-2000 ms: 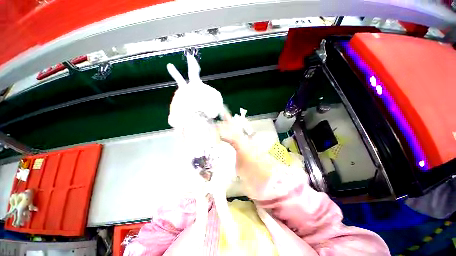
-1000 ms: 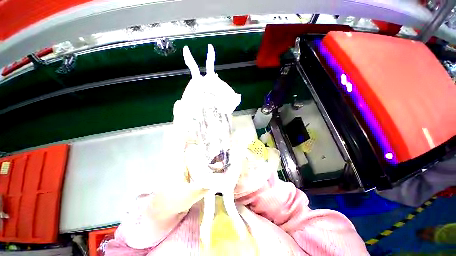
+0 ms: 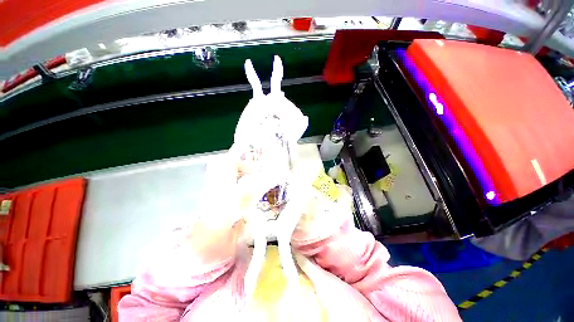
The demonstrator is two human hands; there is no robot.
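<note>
A white figure body [image 3: 269, 113] with two long thin ears at the top and two leg-like prongs at the bottom is held upright in front of my chest. A shiny silver or clear part [image 3: 274, 196] sits in its middle. My left hand [image 3: 230, 188] is at the figure's left side and my right hand [image 3: 311, 188] at its right side, both closed around it. Both hands are overexposed and blend with the white body, so single fingers are hard to tell.
An orange-red compartment tray [image 3: 44, 242] lies on the pale bench [image 3: 132, 220] at left. A dark green conveyor [image 3: 151, 138] runs behind. At right stands a black-edged case [image 3: 434, 170] with a purple light strip and an orange-red lid [image 3: 503, 113]. A red bin edge [image 3: 119, 302] shows at lower left.
The view has shifted right since two seconds ago. The figure has turned so its shiny middle faces me more. My right hand has moved from its front to its side.
</note>
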